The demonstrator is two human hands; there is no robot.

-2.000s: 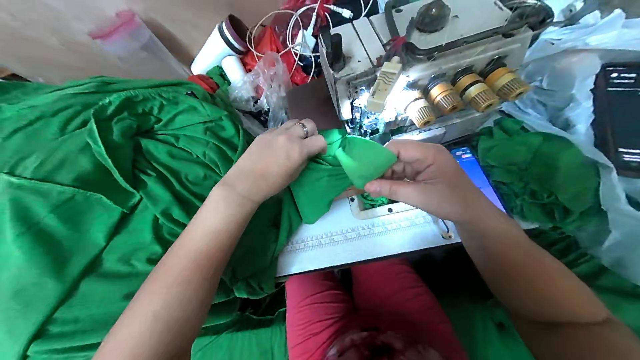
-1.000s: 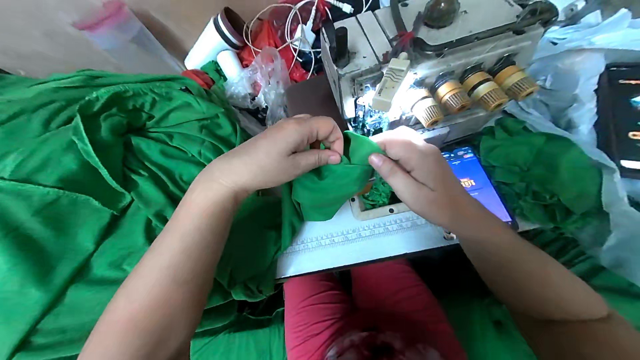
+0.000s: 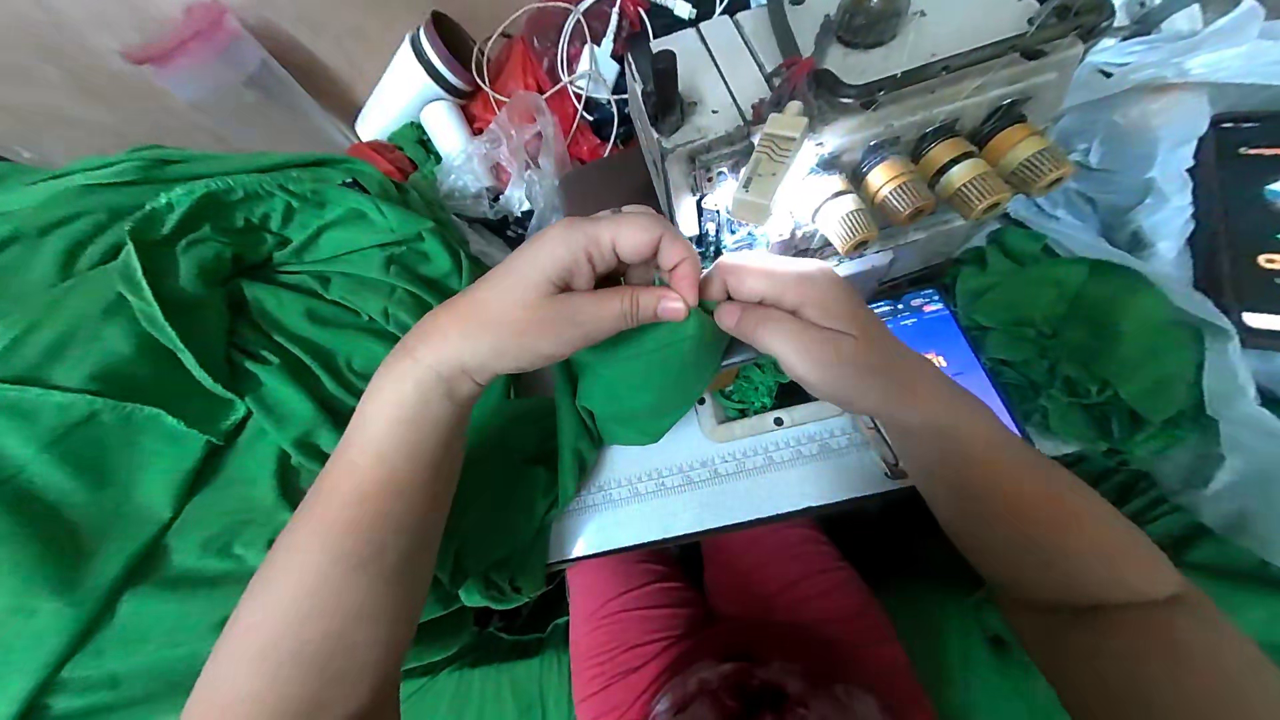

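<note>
My left hand pinches the top edge of a piece of green fabric between thumb and forefinger. Close beside it, my right hand pinches the same edge, the fingertips of both hands almost touching. The fabric hangs below my fingers, over the left part of the sewing machine's white bed, which has a printed ruler scale. Behind my hands stands the overlock sewing machine, its lamp lit, with several tension dials along its front. Green thread scraps lie in an opening of the bed.
A large heap of green fabric fills the left side. On the right are a phone with a lit screen, gathered green fabric, a translucent plastic bag and a dark device. Behind lie a white tube and white cables.
Two seconds ago my hands were farther apart, with a lighter green fold spread between them. My fingertips have come together at the fabric's edge, and the cloth now hangs beneath them.
</note>
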